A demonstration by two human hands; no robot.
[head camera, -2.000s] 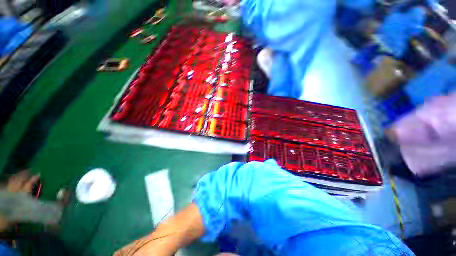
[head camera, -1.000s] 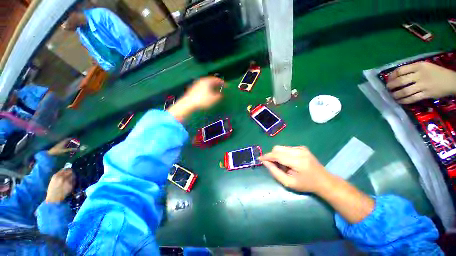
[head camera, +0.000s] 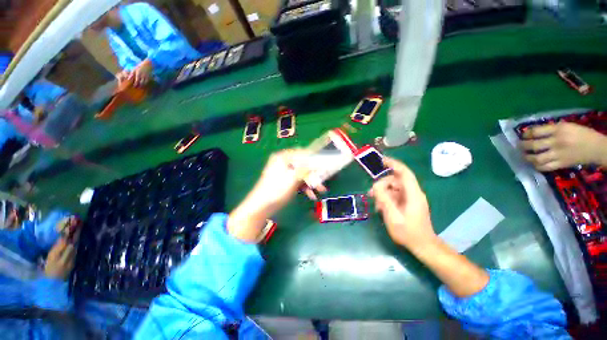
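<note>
My left hand, blurred, holds a pale, red-edged phone board above the bench. A small reddish piece shows below its fingers; I cannot tell if it is held. My right hand has its fingertips on the lower right end of a second phone board with a dark screen in a white frame. The two boards are side by side and look close or touching. A third phone board lies screen up on the green bench between my hands. A red-edged board is mostly hidden behind my left wrist.
Black blister tray at left. Several gold-rimmed housings along the belt. Metal post behind my hands, white lump and white strip at right. Another person's hand rests on the red board tray.
My left hand has come back from the belt to the bench, now with a pale board. My right hand has moved from the lower board up to the one near the post.
</note>
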